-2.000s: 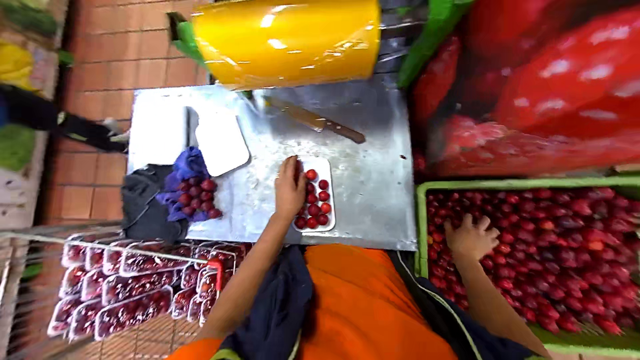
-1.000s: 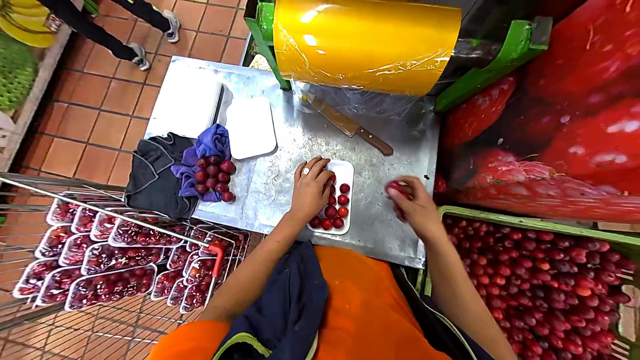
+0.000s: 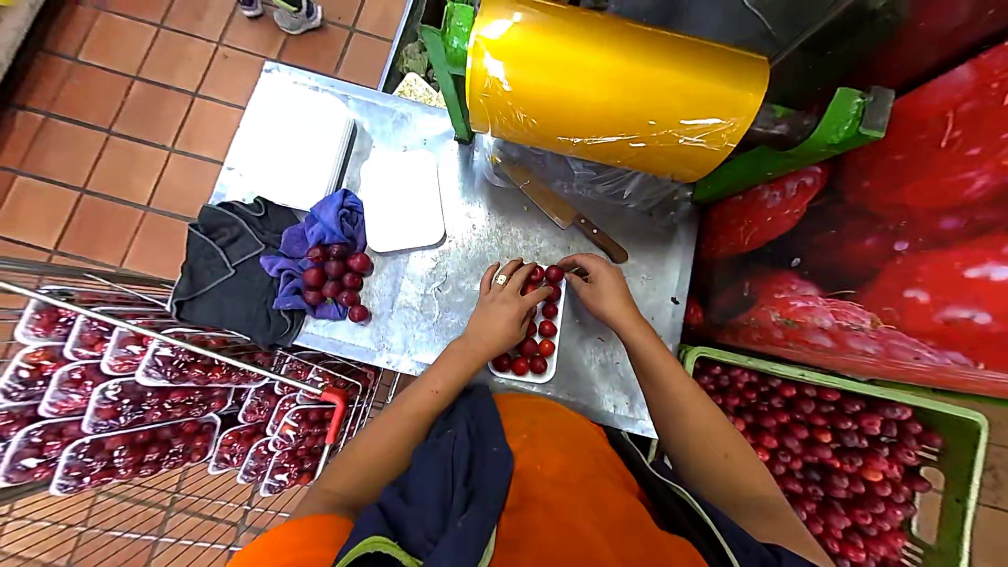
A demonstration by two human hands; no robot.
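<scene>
A white foam tray (image 3: 543, 376) holding red plums (image 3: 546, 328) in rows lies near the front edge of the metal table (image 3: 480, 228). My left hand (image 3: 504, 309) rests over the tray's left side, fingers spread on the fruit, a ring on one finger. At the tray's upper right corner, my right hand (image 3: 596, 287) has its fingertips at a plum (image 3: 554, 274); whether it grips that plum cannot be told. A knife with a wooden handle (image 3: 600, 239) lies beyond the hands. More plums (image 3: 337, 276) sit on a purple cloth (image 3: 337, 219) at the left.
A stack of white trays (image 3: 283, 142) and a single tray (image 3: 402, 201) lie at the back left, by a black cloth (image 3: 236, 268). A yellow film roll (image 3: 614, 87) stands behind. A cart (image 3: 335, 413) holds wrapped packs (image 3: 157, 402); a green crate (image 3: 976, 472) holds plums.
My right hand was in the crate, then came up over the table holding a plum, and is now at the tray. My left hand has stayed at the tray. The view has shifted closer.
</scene>
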